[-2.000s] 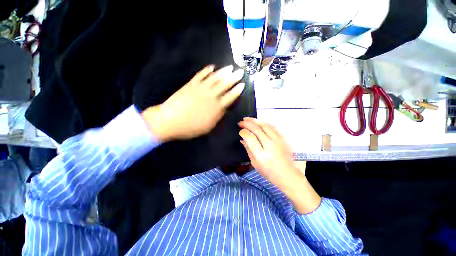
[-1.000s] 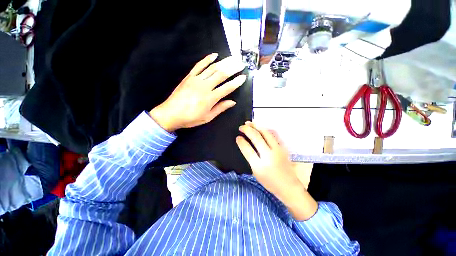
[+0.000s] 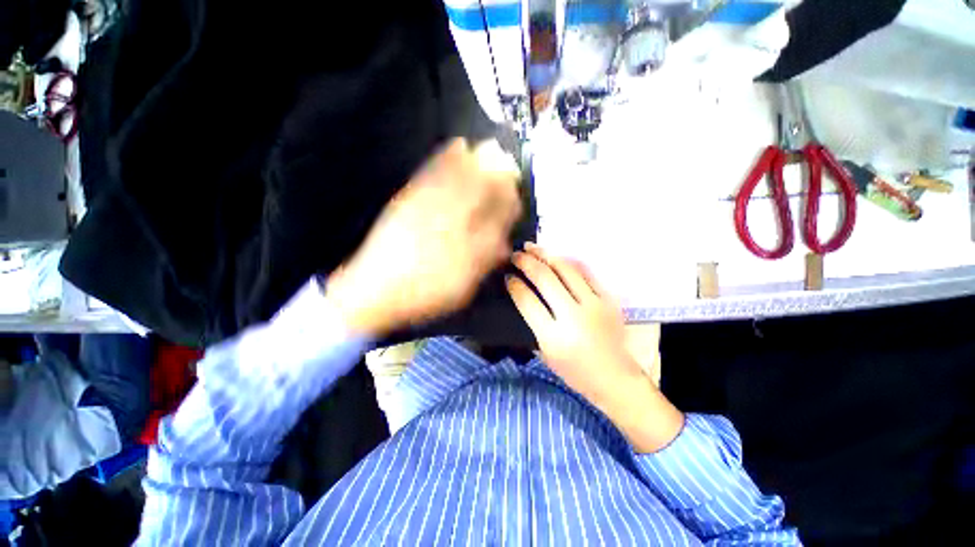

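Observation:
A large black fabric piece [image 3: 289,139] covers the left of the table and hangs to my lap. Its straight right edge runs down from the presser foot [image 3: 517,111] of the white and blue sewing machine head [image 3: 609,15]. My left hand [image 3: 433,240] is blurred, on the cloth just below the foot, its fingers bunched near the edge; whether it grips cloth is unclear. My right hand [image 3: 572,321] is at the cloth's edge nearer my body, fingertips on the cloth, fingers slightly apart.
Red-handled scissors [image 3: 794,203] lie right of the machine, with yellow-green snips [image 3: 893,198] beside them. Two brown tape patches [image 3: 708,280] sit at the table's front edge. Dark cloth hangs at the machine's right [image 3: 839,34]. Other scissors [image 3: 61,105] lie far left. A person's clothing shows lower left.
My left hand's spread fingers have drawn together, and the hand is blurred. My right hand has barely moved. The view has shifted, so the machine and scissors sit a little higher.

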